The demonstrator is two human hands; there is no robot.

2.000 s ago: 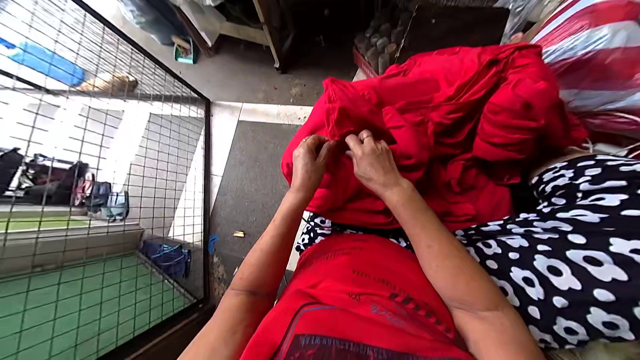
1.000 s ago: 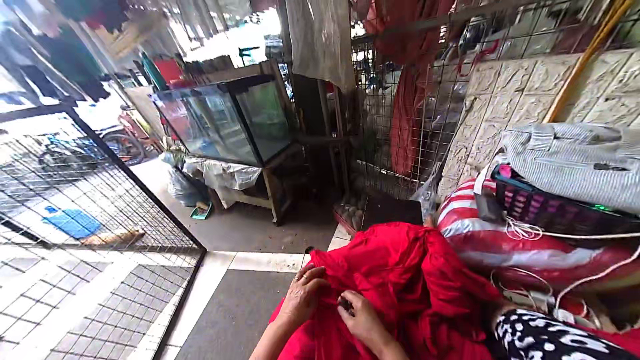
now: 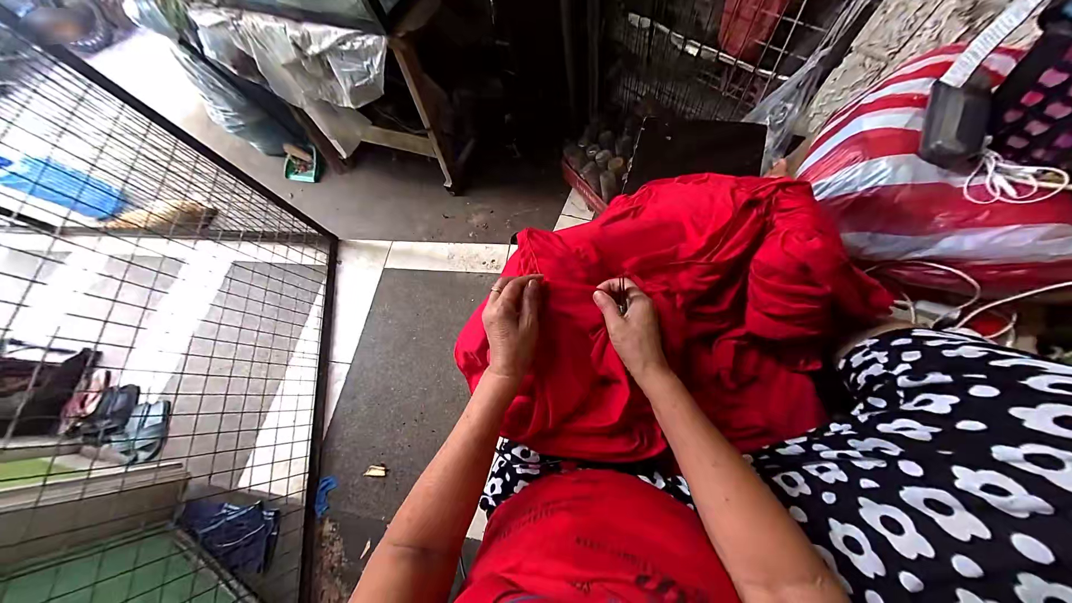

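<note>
A large piece of red cloth (image 3: 712, 251) lies bunched over my lap, on trousers or a skirt (image 3: 930, 469) with white flowers on black. My left hand (image 3: 512, 322) pinches the cloth near its left edge, fingers closed on it. A little to the right, my right hand (image 3: 630, 322) holds a small dark, thin metal tool (image 3: 621, 293) between thumb and fingers, close against the cloth. The tool is mostly covered by the fingers, so its kind cannot be told. The two hands are apart, with cloth between them.
A black wire mesh gate (image 3: 322, 377) stands at the left. Ahead is a wooden stand (image 3: 423, 117) draped with plastic sheet. A red crate (image 3: 584, 180) of dark objects sits beyond the cloth. At the right lie a red-and-white striped bag (image 3: 904, 201) and white cables (image 3: 963, 272).
The view tilted up and came back down. One second ago the hands were on the same red cloth; now they are a little farther apart, and the dark tool shows above the right fingers.
</note>
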